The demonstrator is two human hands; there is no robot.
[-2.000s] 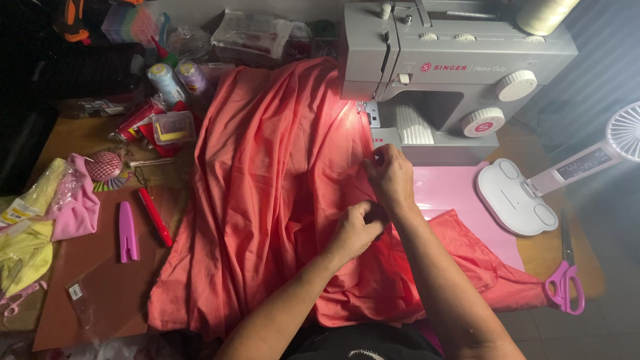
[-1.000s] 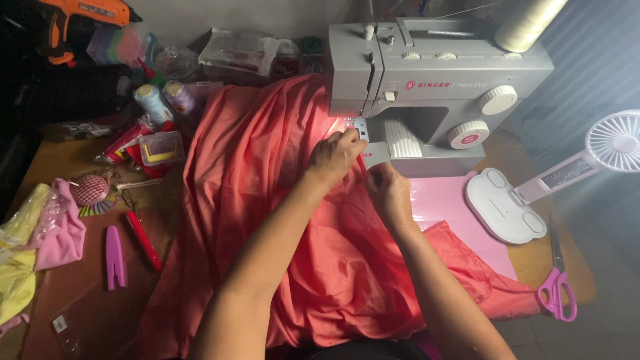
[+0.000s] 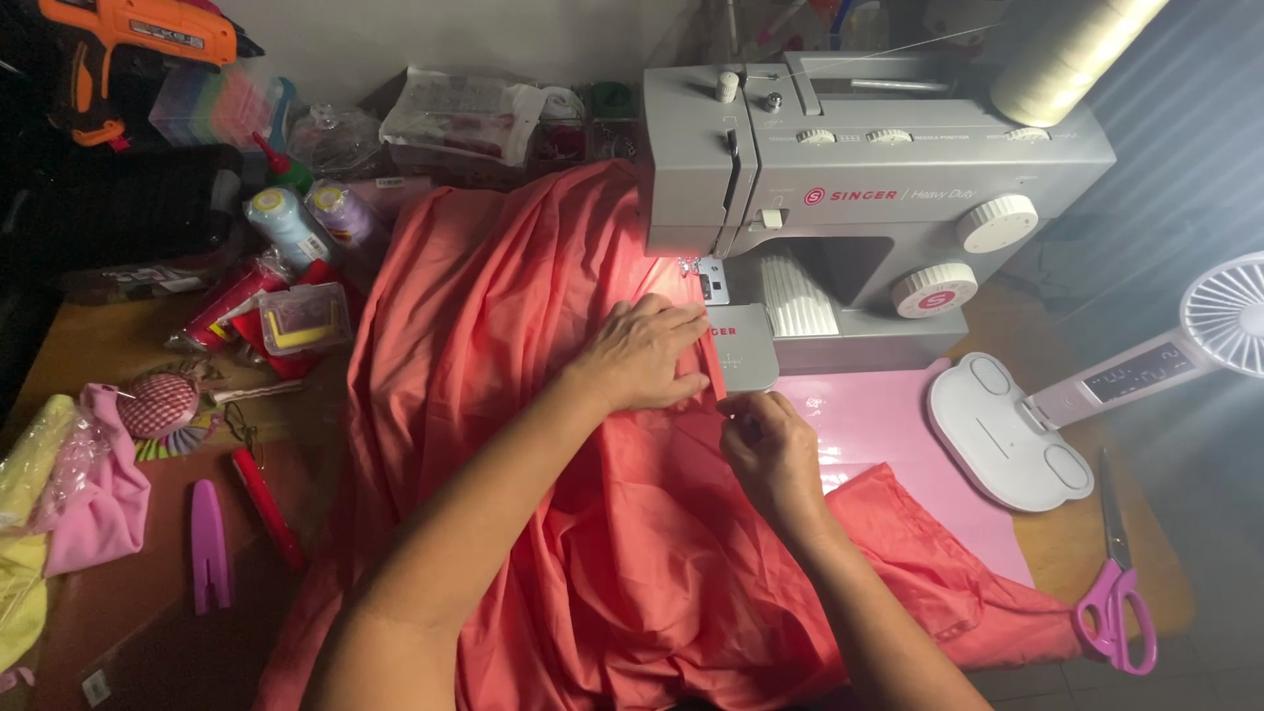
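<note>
A large coral-red fabric [image 3: 474, 326] spreads over the table and runs up to the needle area of a grey Singer sewing machine [image 3: 869, 168]. My left hand [image 3: 647, 355] lies palm down on the fabric just in front of the presser foot, fingers toward the machine's bed. Close to the front corner of that bed, my right hand [image 3: 770, 444] pinches the fabric's edge between thumb and fingers. The needle is too small to make out. A cream thread cone [image 3: 1076, 59] stands on top of the machine.
Purple-handled scissors [image 3: 1116, 612] lie at the right edge, near a white fan with a display [image 3: 1012, 434]. On the left are a purple thread snipper [image 3: 209, 548], a red pen-like tool [image 3: 267, 509], a checked pincushion [image 3: 158, 405], thread spools [image 3: 288, 227] and an orange glue gun [image 3: 148, 39].
My left hand has moved up and forward from beside the right wrist onto the fabric near the presser foot, then slightly back. My right hand has shifted toward me, off the machine's bed edge.
</note>
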